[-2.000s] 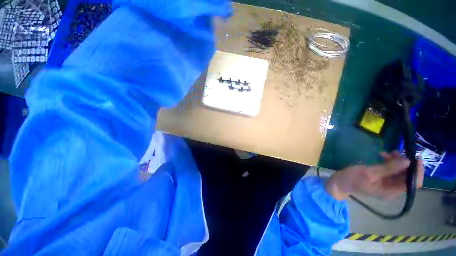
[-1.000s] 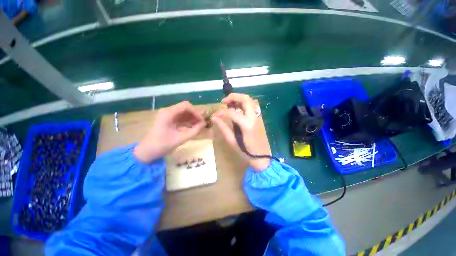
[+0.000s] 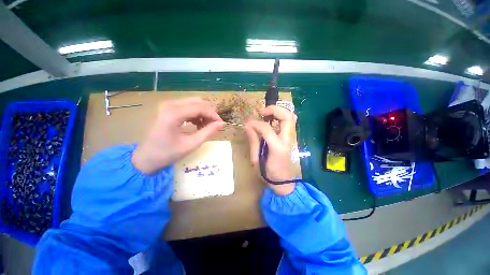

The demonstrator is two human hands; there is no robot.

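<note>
My left hand (image 3: 182,129) is over the board left of centre, its thumb and index finger pinching one end of a thin light strand (image 3: 234,124), which looks like solder wire. My right hand (image 3: 275,140) is close to its right; its fingertips are at the strand's other end. It also holds the black soldering iron (image 3: 273,88), tip pointing up and away, cord hanging past the wrist. Below the hands lies the white block (image 3: 207,185) with small dark components (image 3: 201,171) in two short rows.
Brown board (image 3: 123,134) with dark leads and scraps (image 3: 236,106) beyond the hands. Wire coil (image 3: 288,106) partly hidden by my right hand. Blue parts bin (image 3: 35,166) at left. At right, iron stand (image 3: 344,131), yellow sponge (image 3: 336,163), dark station with red light (image 3: 393,129), white sticks (image 3: 393,174).
Since the first frame, both hands have come together above the block, and the right hand has brought the iron from the right. Since the second, the fingertips have moved slightly apart, with the strand visible between them.
</note>
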